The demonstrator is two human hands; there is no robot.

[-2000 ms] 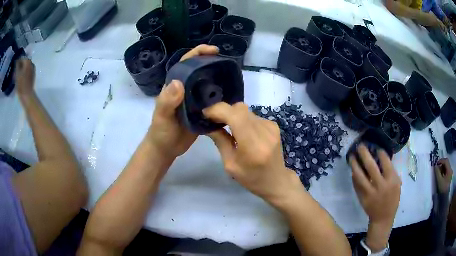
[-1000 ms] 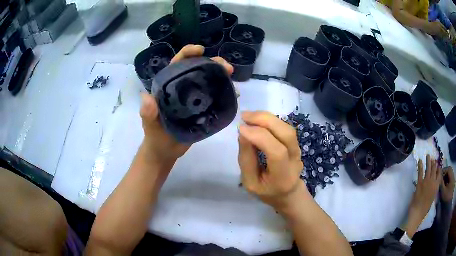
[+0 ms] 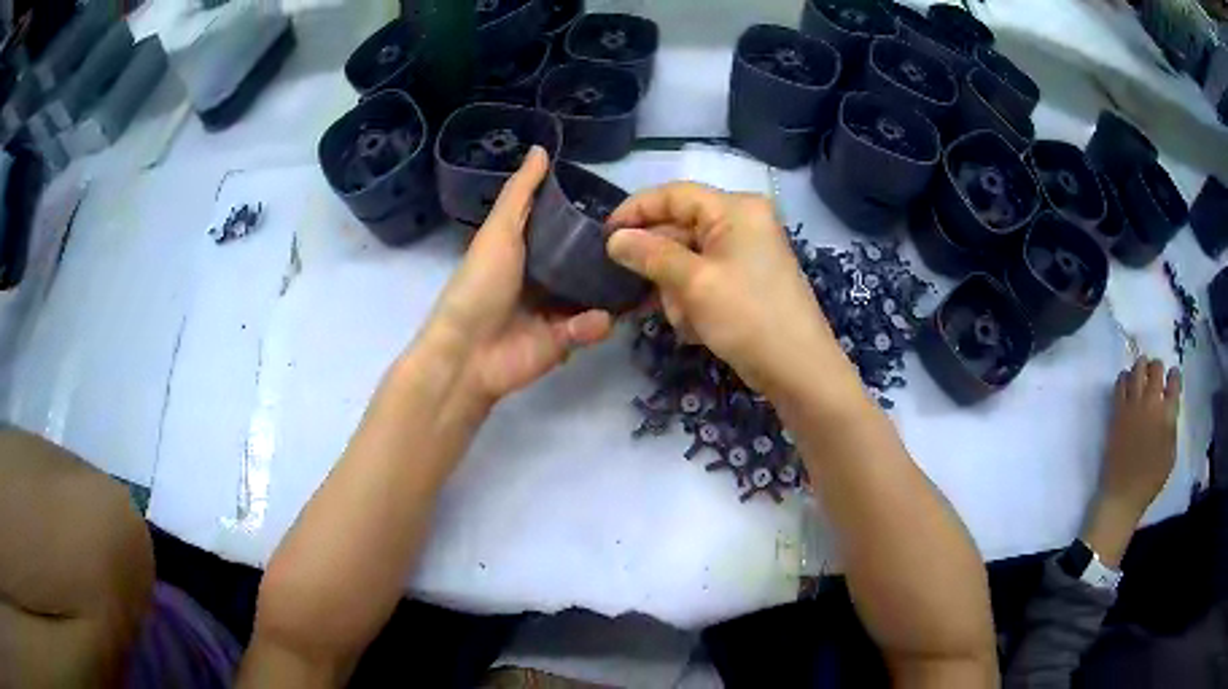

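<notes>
My left hand (image 3: 492, 323) holds a dark cup-shaped housing (image 3: 576, 259) above the white tabletop. The housing is tilted, its open end facing up and right, so little of its inside shows. My right hand (image 3: 727, 269) has thumb and forefinger pinched on the housing's right rim. Whether a small part is between these fingertips cannot be seen. A loose heap of small dark multi-armed clips (image 3: 761, 451) with pale round spots lies beside and partly behind my right hand.
Housings (image 3: 370, 168) stand open end up behind my left hand, around a green upright (image 3: 451, 74). Another cluster (image 3: 875, 162) stands at the right. A few clips (image 3: 239, 224) lie at left. A neighbour's hand (image 3: 1142, 438) rests at right; another person's bare limb (image 3: 67, 538) is at lower left.
The housing in my left hand has gone from facing me to tilted right. My right hand has moved up and left from beside the heap onto its rim. The clip heap is more spread towards me.
</notes>
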